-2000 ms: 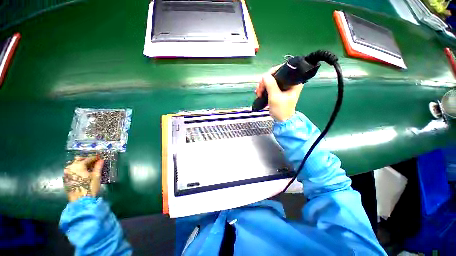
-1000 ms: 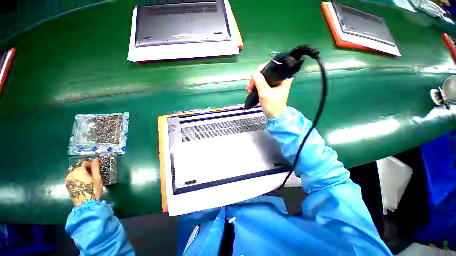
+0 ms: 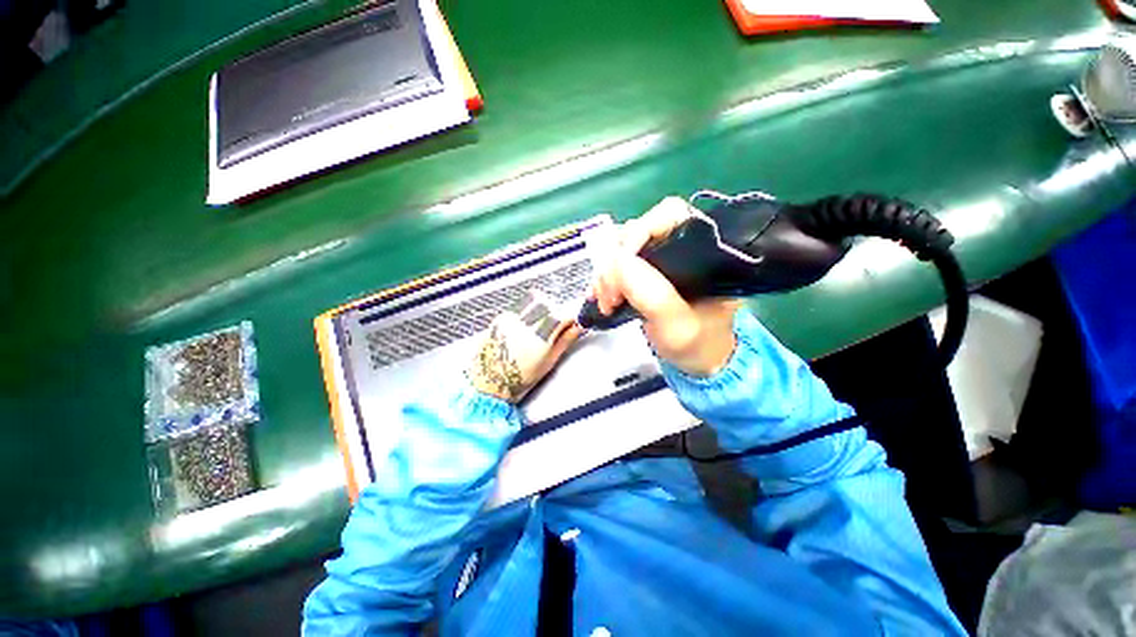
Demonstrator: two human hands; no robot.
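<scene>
A grey laptop, bottom side up [image 3: 430,383], lies tilted on a white sheet [image 3: 598,451] and an orange board [image 3: 334,398], with its vent band at the far side. My right hand [image 3: 663,296] is closed around a thick black electric screwdriver [image 3: 779,259], its tip pointing left over the cover. My left hand [image 3: 517,355], with grey bands on its fingers, is over the laptop, fingertips at the screwdriver tip; any screw between them is too small to tell. An upper clear bag of screws [image 3: 209,373] and a lower clear bag or tray of screws [image 3: 212,467] lie to the left.
Another grey laptop [image 3: 326,85] on white and orange layers lies across the green bench [image 3: 561,112]. A white-and-orange edge [image 3: 828,15] shows at the top right. A round metallic object [image 3: 1112,85] is at the far right. White material [image 3: 990,373] is beyond the bench's near edge.
My left hand has moved from the lower screws to the screwdriver tip over the laptop. The screwdriver has swung flatter and come nearer me. The camera view has turned and shifted.
</scene>
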